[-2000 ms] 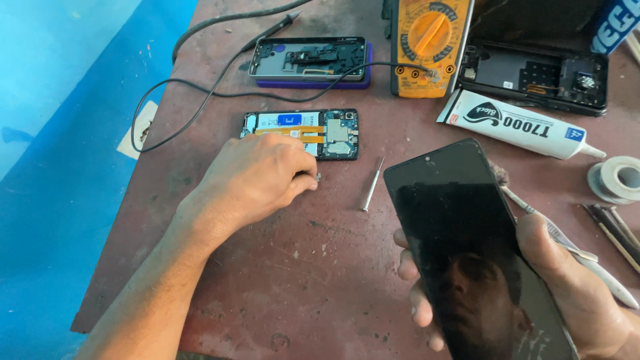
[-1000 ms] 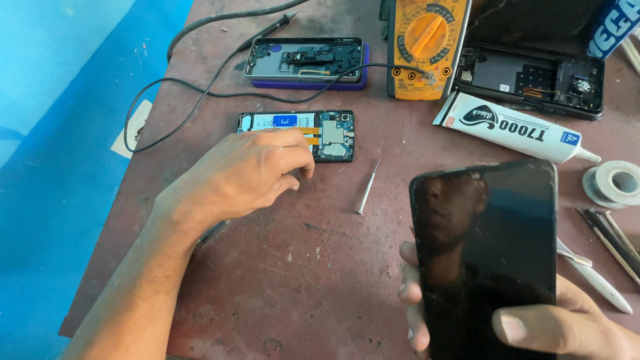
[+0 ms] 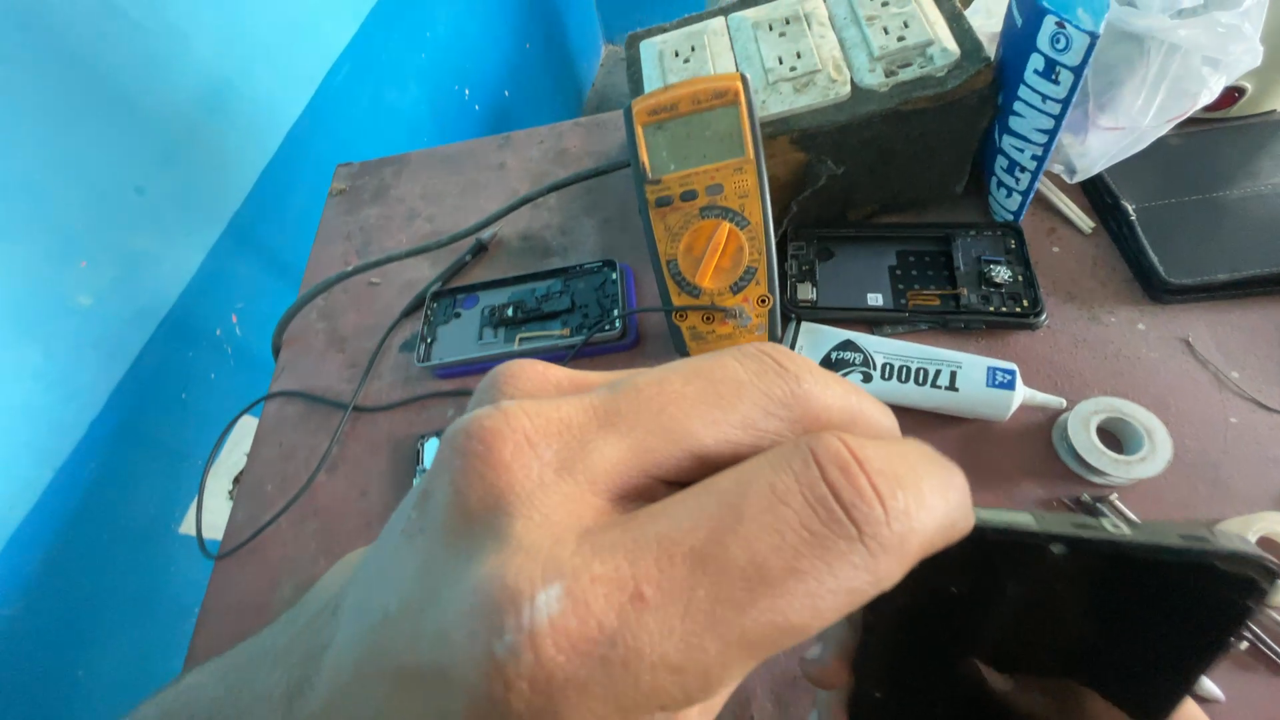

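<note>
My left hand point(image 3: 660, 520) is large in the middle foreground, fingers curled, its fingertips at the upper left corner of a black smartphone point(image 3: 1040, 620). Whether those fingers grip the phone or something small is hidden. The phone is at the lower right, screen toward me. Of my right hand, only a fingertip point(image 3: 826, 665) shows clearly at the phone's left edge, and the rest is behind the phone or out of frame. Behind my left wrist, a small bit of the opened phone point(image 3: 424, 458) on the table shows; the rest is covered.
An orange multimeter point(image 3: 712, 240) leans against a block of power outlets point(image 3: 790, 60). Its black cable point(image 3: 350, 400) loops at left. A phone frame point(image 3: 520, 312) lies on a purple case; another phone housing point(image 3: 915, 275), a T7000 glue tube point(image 3: 910, 370) and a solder spool point(image 3: 1112, 441) sit at right.
My left hand has moved from the opened phone on the table to the top corner of the black smartphone. The view has shifted to take in more of the table's back.
</note>
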